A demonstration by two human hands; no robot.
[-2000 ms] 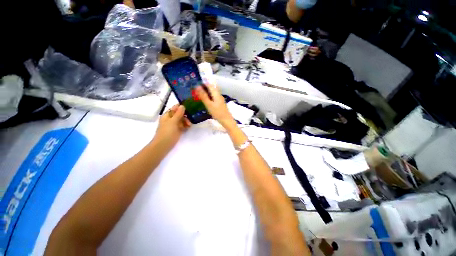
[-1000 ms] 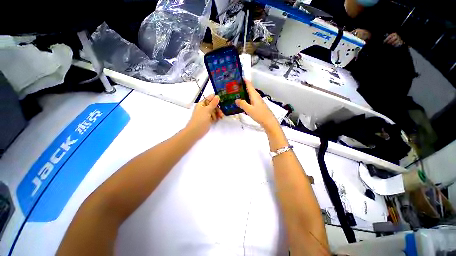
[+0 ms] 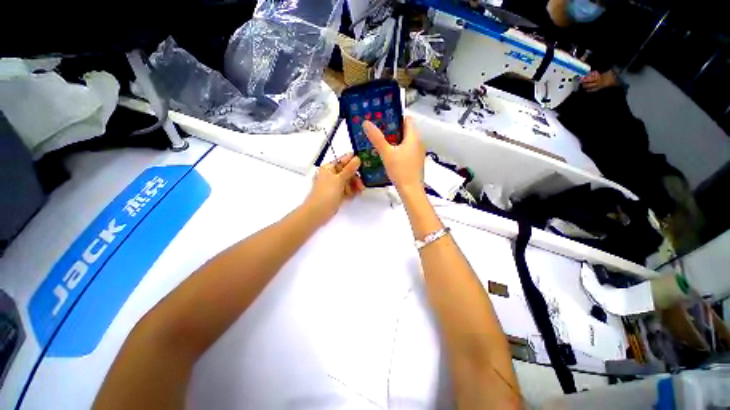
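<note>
A black smartphone (image 3: 370,112) with a lit screen of icons is held upright above the white surface, at the upper middle of the head view. My left hand (image 3: 334,182) grips its lower left edge. My right hand (image 3: 400,156) is at its right side, with the thumb over the middle of the screen. Whether my right fingers also hold the phone from behind is hidden.
A white JACK machine (image 3: 104,240) is at left. Clear plastic bags (image 3: 276,68) lie behind it. A black strap (image 3: 532,288) and a small brown piece (image 3: 498,288) are at right. A person's hand (image 3: 600,80) is beside another machine (image 3: 512,60).
The view has swung, so the phone sits further right than two seconds ago. My right thumb has moved from the phone's lower edge up over the screen since one second ago.
</note>
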